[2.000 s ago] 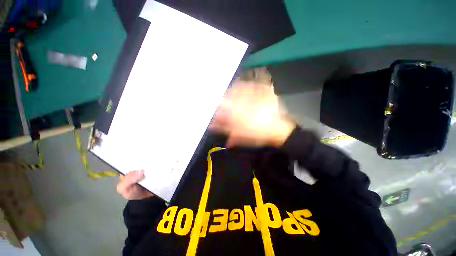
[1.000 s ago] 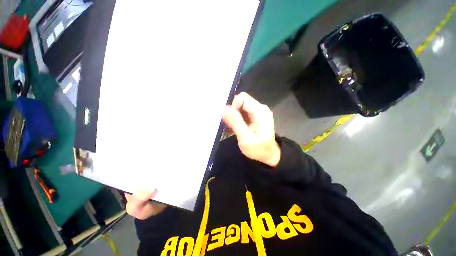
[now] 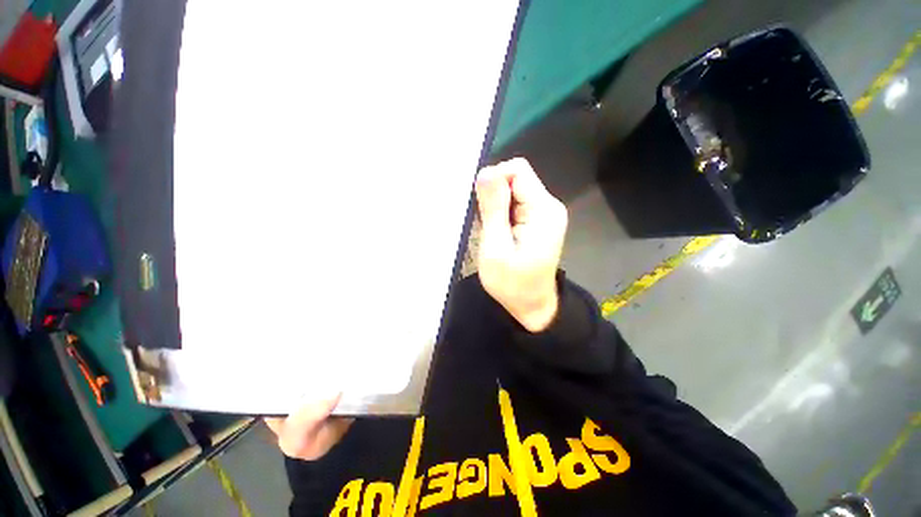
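A large screen panel (image 3: pixel 323 202) with a bright white back fills the upper left middle, its top cut off by the picture edge. It has a dark strip (image 3: pixel 149 182) along its left side and a small copper-brown patch at the lower left corner. My left hand (image 3: pixel 308 428) holds its bottom edge, the thumb on the white face and the other fingers mostly hidden. My right hand (image 3: pixel 521 242) is at its right edge with curled fingers, the fingertips against the edge.
A green-matted bench (image 3: pixel 576 50) lies behind the panel. At the left are a blue box-shaped device (image 3: pixel 61 252), orange-handled pliers (image 3: pixel 89 370) and a red object (image 3: pixel 28 50). A black bin (image 3: pixel 788 131) stands on the grey floor at the right, near yellow lines.
The view has turned. The panel has moved left and now looks larger and more upright. My right hand, blurred and open near the panel earlier, is now curled at its right edge.
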